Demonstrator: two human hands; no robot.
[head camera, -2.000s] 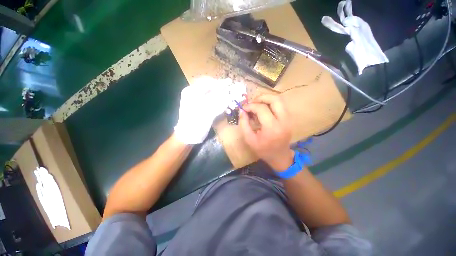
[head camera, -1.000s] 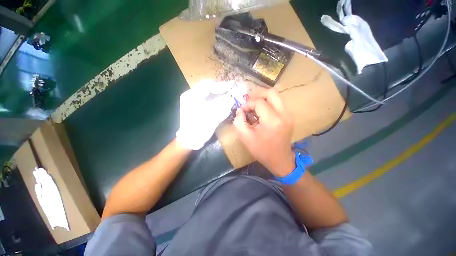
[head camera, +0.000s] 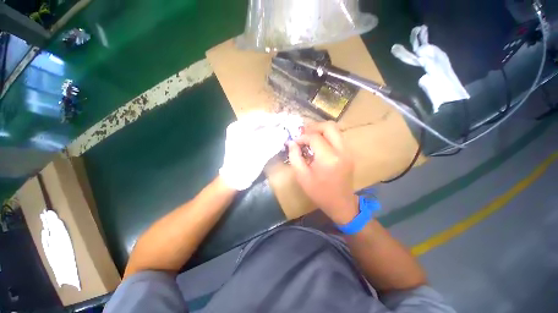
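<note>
My left hand (head camera: 249, 150), in a white glove that is overexposed, holds a small wired assembly (head camera: 291, 154) over the near left part of the tan board. Only dark and silvery bits of the assembly show between the hands. My right hand (head camera: 324, 168) is bare, with a blue strap on the wrist. Its thumb and fingertips pinch thin blue and red lead wires (head camera: 290, 136) at the gloved fingertips. Glare and the fingers hide most of the assembly and the wire ends.
The soldering iron (head camera: 352, 79) rests in its black stand (head camera: 293, 76), beside the gold-brown cleaning tray (head camera: 331, 101). The clear hood (head camera: 306, 24) hangs above. A white glove (head camera: 437, 76) lies at right. An open carton (head camera: 92, 244) with a glove stands at left. Assemblies lie on the green surface, upper left.
The view has shifted, so the hood shows larger and the board sits lower. Both hands stay together at the assembly; the right fingers have moved slightly against the wires.
</note>
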